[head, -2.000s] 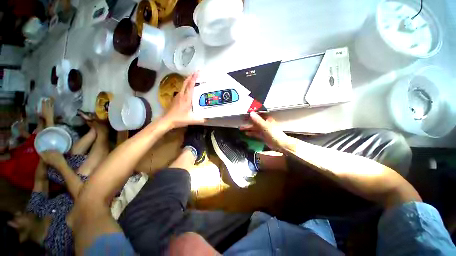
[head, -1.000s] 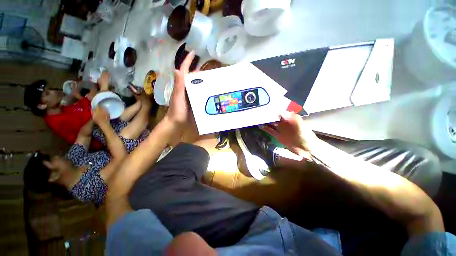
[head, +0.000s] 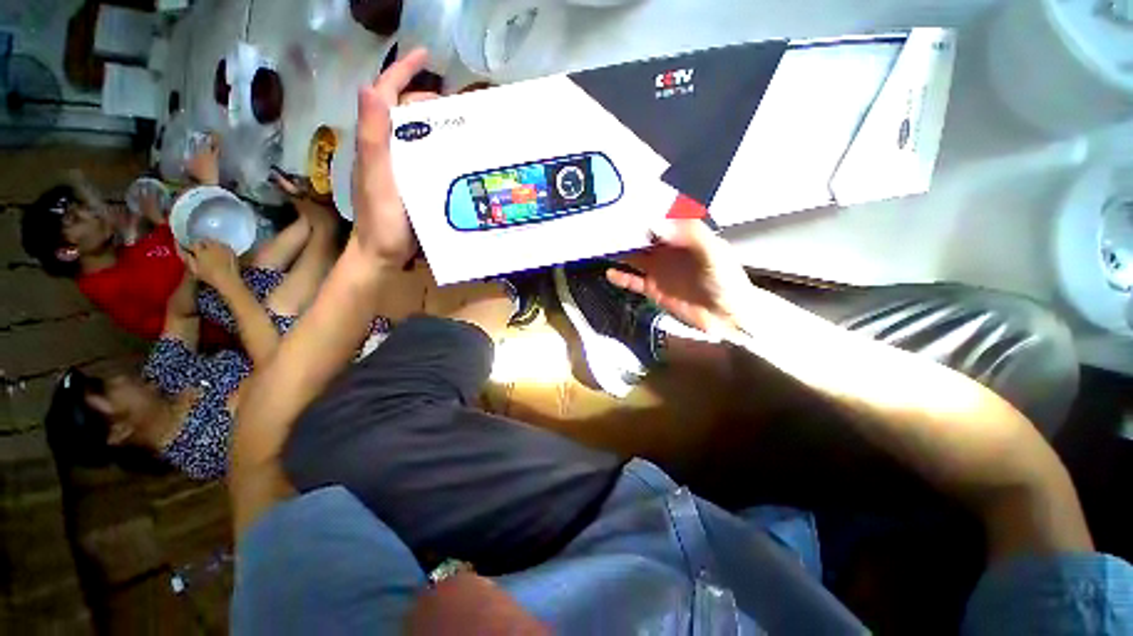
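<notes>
A long white, dark grey and red dash cam box (head: 696, 137) is raised above the table edge, its printed face towards me. It shows an oblong mirror with a colourful screen and "CCTV" lettering. My left hand (head: 388, 186) holds its left end, the palm along the short side and the fingers up at the corner. My right hand (head: 690, 267) is at the lower edge near the red triangle, its thumb on the front face and the other fingers below.
A white-topped table (head: 857, 236) runs behind the box. Translucent tubs (head: 1100, 255) stand at the right. Dark brown round pieces (head: 266, 95) and a yellow-brown one (head: 323, 159) lie at the left. Two seated people are at the left; one holds a white bowl (head: 214, 221).
The box has been raised and tilted, so its front shows more fully and larger. Since one second ago, box and hands sit further up and left in view.
</notes>
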